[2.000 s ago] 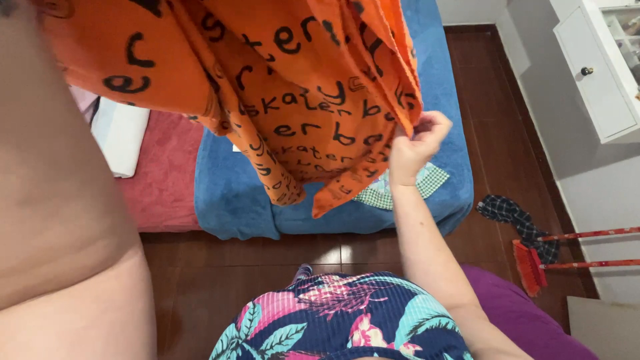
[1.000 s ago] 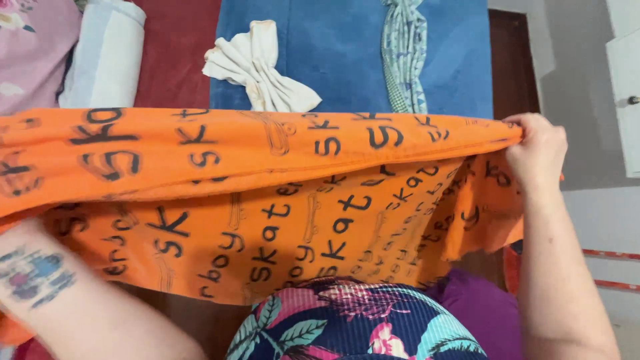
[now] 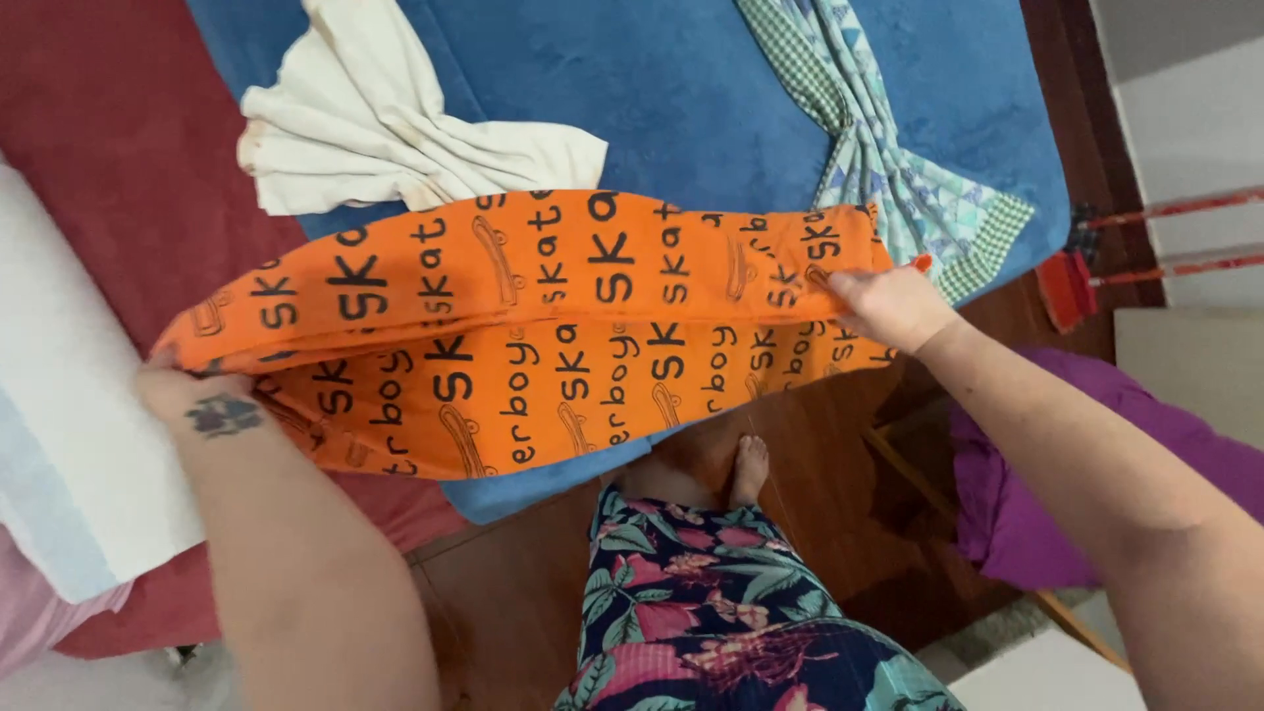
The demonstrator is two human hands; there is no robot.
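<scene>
An orange printed cloth (image 3: 553,326) with dark lettering and skateboard drawings is stretched between my hands, folded lengthwise with its lower layer hanging loose. My left hand (image 3: 193,385) grips its left end, fingers partly hidden by the fabric. At the right end my right hand (image 3: 889,304) pinches the cloth between thumb and fingers. Just beyond the orange cloth, a crumpled cream cloth (image 3: 365,128) lies on the bed's blue cover (image 3: 632,79). A bunched green-checked patchwork cloth (image 3: 879,128) rests on the same cover, past my right hand.
On the left are a red cover (image 3: 99,89) and a white folded textile (image 3: 79,395) with a pale blue band. Purple fabric (image 3: 1047,474) drapes over a wooden-framed piece at right. Red-handled cleaning tools (image 3: 1071,286) are by the wall, above the brown floor (image 3: 829,494).
My left hand, out of view two seconds ago, now shows at the cloth's left end. The orange cloth, hanging in folds then, is now drawn out sideways. The view has shifted and turned.
</scene>
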